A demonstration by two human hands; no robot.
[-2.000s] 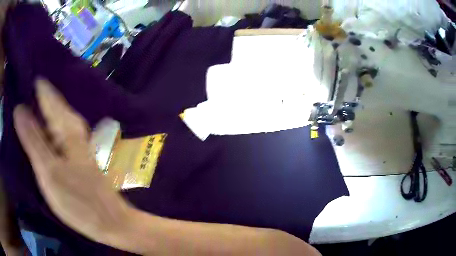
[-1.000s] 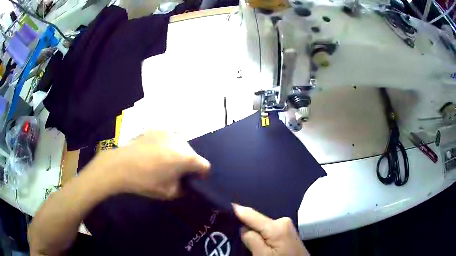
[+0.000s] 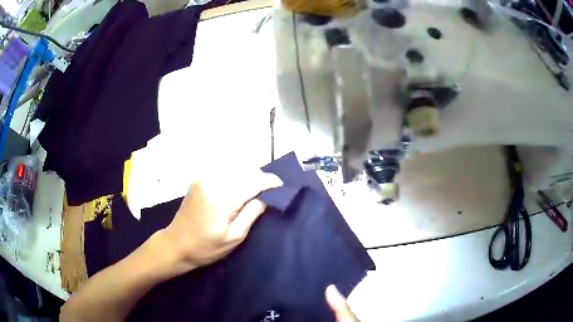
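Observation:
A dark navy-purple front panel [image 3: 283, 251] lies over the front of the machine table, with a bit of white print at the bottom edge of the view. My left hand [image 3: 220, 217] pinches its upper edge near a small folded flap, just left of the presser foot [image 3: 323, 164]. My right hand [image 3: 340, 305] is mostly cut off by the bottom edge; a finger or thumb shows at the panel's right edge, and its grip is hidden. The panel's top corner is beside the foot.
The off-white sewing machine [image 3: 477, 119] fills the upper right. Black-handled shears [image 3: 512, 233] and a red-handled tool [image 3: 552, 210] lie at right. Dark cut pieces [image 3: 107, 107] are heaped at left, above brown cardboard [image 3: 74, 242]. A plastic bag [image 3: 21, 188] is at far left.
The print has moved down, mostly out of view. The panel's corner has shifted left of the foot. My left hand now holds the upper edge; my right hand has dropped almost out of view.

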